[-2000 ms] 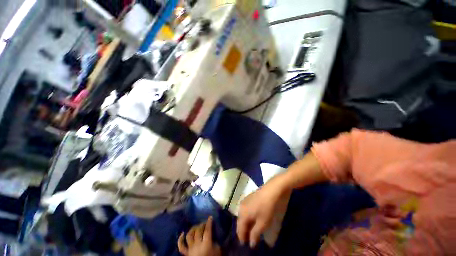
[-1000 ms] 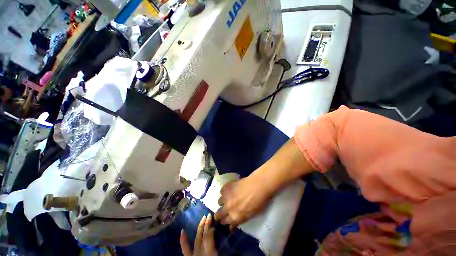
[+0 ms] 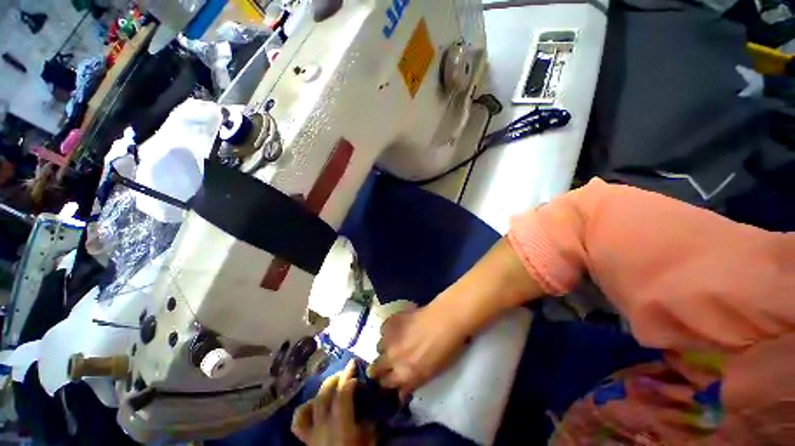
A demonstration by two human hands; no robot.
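Observation:
The cream-white sewing machine head (image 3: 261,174) fills the centre left, with its needle area lit near the bottom. Navy fabric (image 3: 379,402) lies at the needle area, between my hands. My right hand (image 3: 418,348) has its fingertips closed on the fabric's edge just right of the needle. My left hand (image 3: 331,416) is at the bottom, partly cut off by the frame edge, its fingers on the navy fabric below the presser area. The needle tip is hidden. A navy panel (image 3: 418,235) lies in the machine arm opening, partly behind my right forearm.
A black looped cord or snips handle (image 3: 540,124) lies on the white table (image 3: 545,165). A black strip (image 3: 261,213) drapes over the machine head. Grey panels (image 3: 680,113) are at the right. A brass-coloured knob (image 3: 85,367) sticks out at the head's left end.
The blur is gone and the view is closer to the machine. My left hand has moved slightly up and left at the needle area. My right hand has moved left, close to the needle.

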